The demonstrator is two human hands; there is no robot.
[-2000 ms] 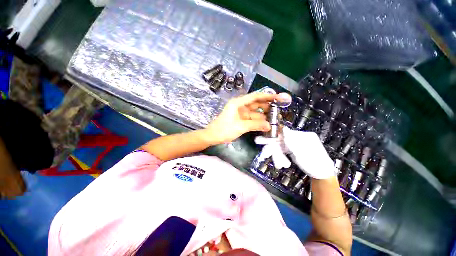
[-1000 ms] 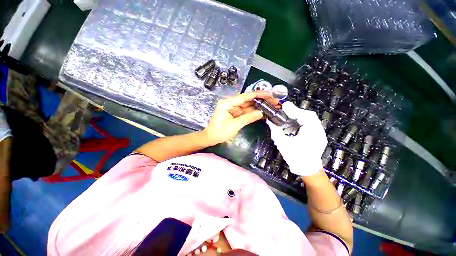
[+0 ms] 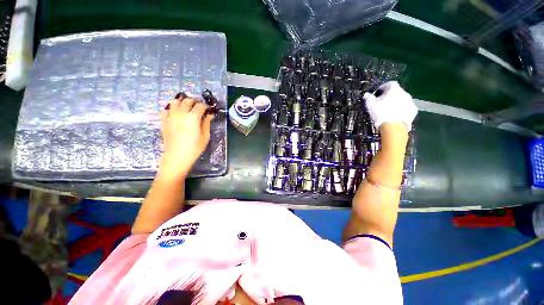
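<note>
My bare left hand [image 3: 184, 134] lies over the small dark metal cylindrical parts [image 3: 209, 97] on the wrapped tray stack [image 3: 89, 89]; its fingers hide most of them, and whether it grips one I cannot tell. My gloved right hand [image 3: 391, 107] is at the right side of the blister tray of parts [image 3: 322, 156], over its upper rows. A dark bit shows at its fingertips, seemingly a part; I cannot tell if it is held. The tray holds rows of dark and silvery cylinders.
A small bottle [image 3: 244, 113] with a blue-green label stands between the stack and the tray, a round white lid [image 3: 262, 103] beside it. Glossy empty trays [image 3: 328, 18] lie farther back. A white foam block [image 3: 22, 44] is far left, a blue crate [image 3: 537, 153] far right.
My hands have moved apart from the shared cylindrical part: the left to the loose parts on the stack, the right to the blister tray. The view has turned and shifted.
</note>
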